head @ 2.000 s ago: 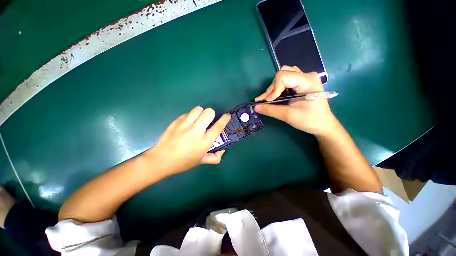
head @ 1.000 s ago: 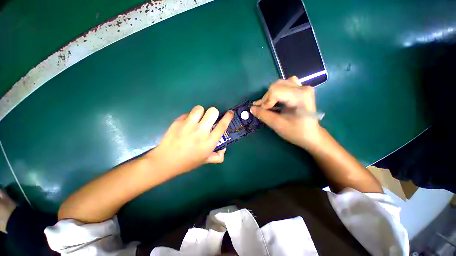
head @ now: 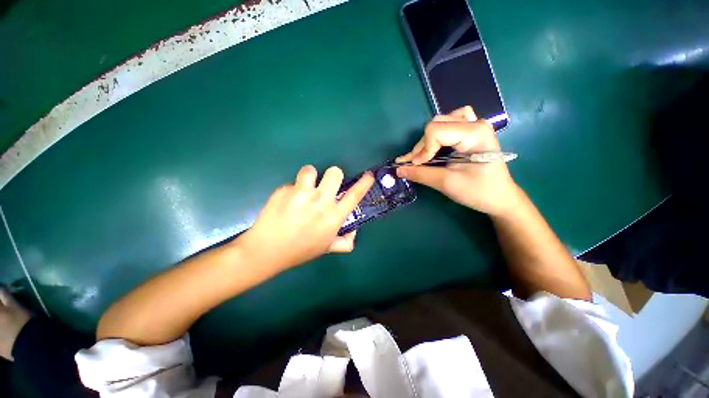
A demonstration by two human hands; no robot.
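Observation:
A dark, narrow handheld unit (head: 378, 200) lies open and slanted on the green surface, its circuit details showing. A white round component (head: 388, 181) sits near its right end. My left hand (head: 299, 214) holds the unit's left part, index finger on top and thumb at the lower edge; a pale patch shows beside the fingers. My right hand (head: 464, 159) grips a thin silvery tool, likely tweezers (head: 490, 157). The tool's tip is at the unit's upper right end, beside the round component; exact contact is hidden by the fingertips.
A smartphone with a black screen (head: 455, 62) lies just beyond my right hand. A worn whitish edge strip (head: 155, 66) curves across the upper left, with another green surface beyond it. Another person's hand (head: 11, 320) shows at the lower left rim. A cardboard box (head: 614, 288) is at lower right.
The unit and my left hand have shifted slightly right. My right hand has turned so the tool, blurred a second ago, now shows clearly and lies nearly level.

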